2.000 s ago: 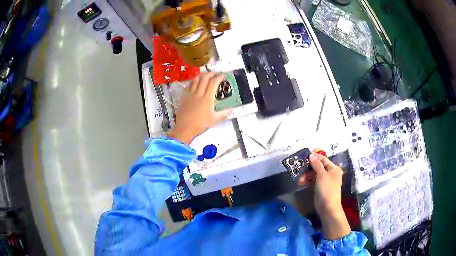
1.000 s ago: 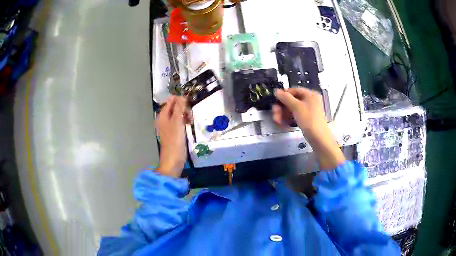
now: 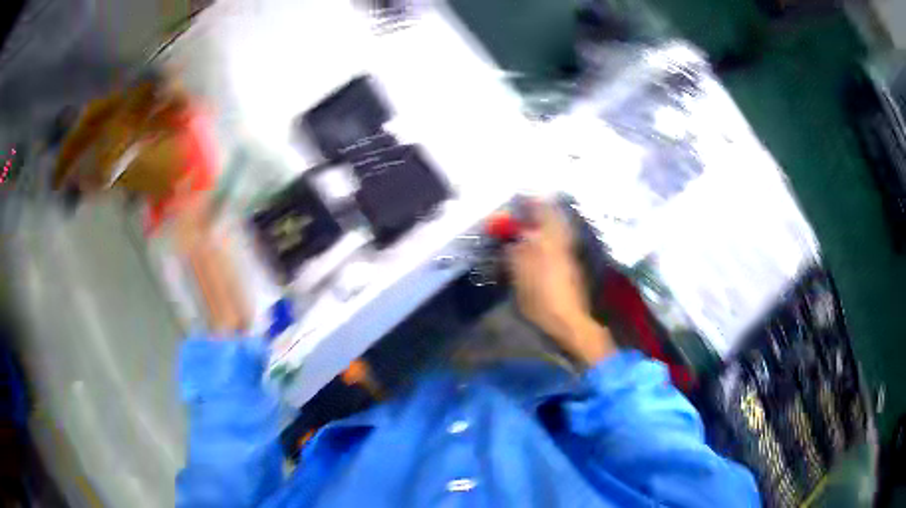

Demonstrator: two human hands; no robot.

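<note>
The picture is badly blurred. My left hand (image 3: 206,260) reaches over the left of the white bed, by the red pad; its fingers blur out and I cannot tell what they hold. My right hand (image 3: 548,270) is off the bed's front right edge, beside a red button (image 3: 504,227). A dark patch with pale curved marks (image 3: 485,266) shows left of its fingers; I cannot tell whether the hand holds it. The black press nest (image 3: 296,226) has gold-coloured marks at its middle. The larger black stepped fixture plate (image 3: 402,189) lies right of it.
The gold-brown press head (image 3: 134,149) is at the left, next to the red pad (image 3: 199,159). A blue knob (image 3: 281,317) is near the bed's front. Shiny whitish sheets (image 3: 695,238) lie at the right, with a black pocket tray (image 3: 795,397) below them.
The view has turned and shifted right. My right hand has left the nest for the red button's side. My left hand has moved from the bed's front left to the red pad.
</note>
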